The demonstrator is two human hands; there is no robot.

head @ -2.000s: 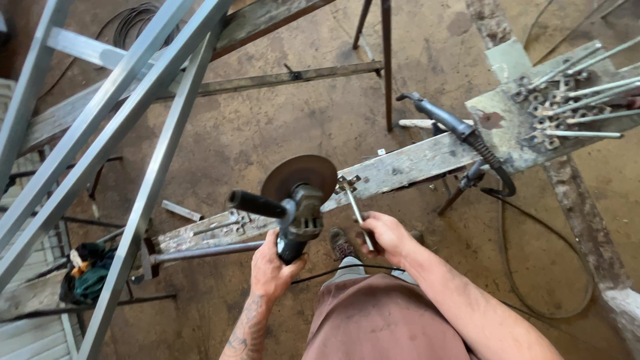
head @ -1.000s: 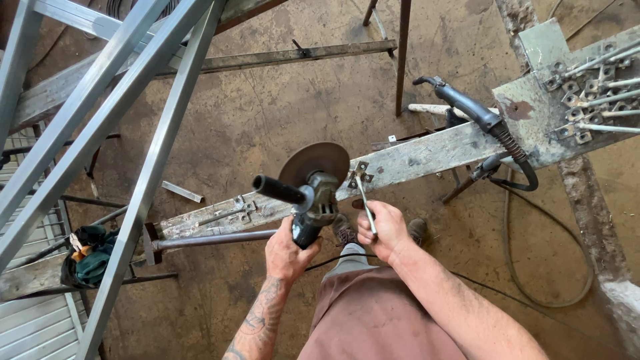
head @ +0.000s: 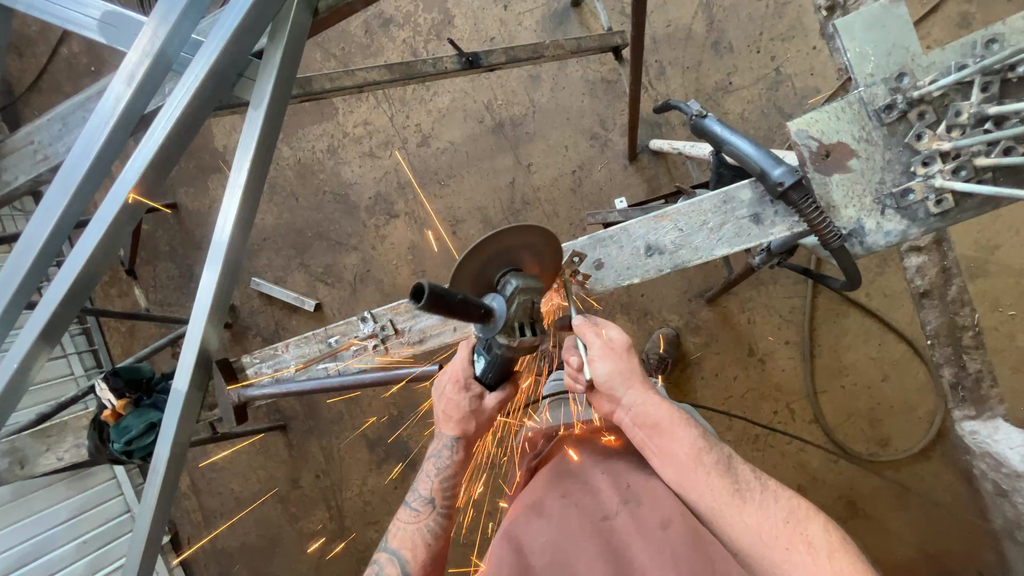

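Note:
My left hand is closed around the body of an angle grinder, whose black side handle points left with no hand on it. The grinder's large disc touches or nearly touches a metal rod near its bracketed end, and orange sparks spray down toward my apron. My right hand grips the rod's lower part. Small metal brackets at the rod's top rest at the edge of a worn metal beam. Exactly where disc and rod meet is partly hidden by sparks.
A welding gun lies across the beam at right, its cable looping over the floor. Beyond it are several rods with square brackets. Long square metal tubes slant across the left side. A dark steel stand rises behind the beam.
Sparks now fly from the disc; the earlier frames show none. The grinder's disc has come closer to the rod held in my right hand.

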